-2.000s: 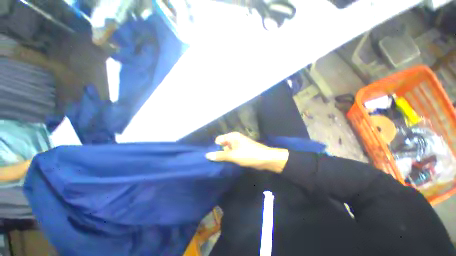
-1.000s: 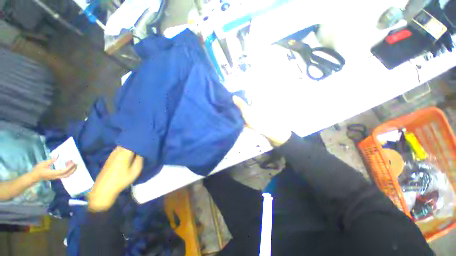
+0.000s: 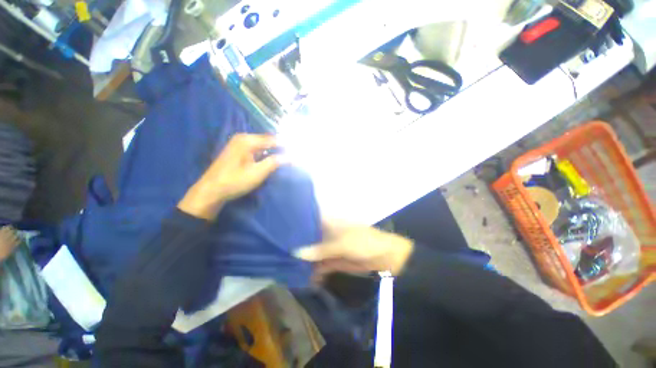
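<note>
A navy blue garment piece (image 3: 266, 223) lies on the left end of the white sewing table (image 3: 424, 147) and hangs off its front and left side. My left hand (image 3: 241, 169) is on the cloth beside the lamp glare, its fingertips at the cloth's edge near the needle area, which the glare hides. My right hand (image 3: 360, 248), blurred, holds the cloth's right edge at the table's front. The white sewing machine (image 3: 302, 36) with a blue stripe stands behind.
Black-handled scissors (image 3: 424, 83) lie under the machine arm. A black box (image 3: 539, 47) with a red patch is at the back right. An orange basket (image 3: 532, 255) stands low at the right. A second navy heap with a white strip (image 3: 72, 287) and another person's hand (image 3: 7, 243) are at the left.
My left hand has moved up and right to the cloth by the glare. My right hand has moved down to the table's front, drawing the cloth edge. The other person's hand has drawn back left.
</note>
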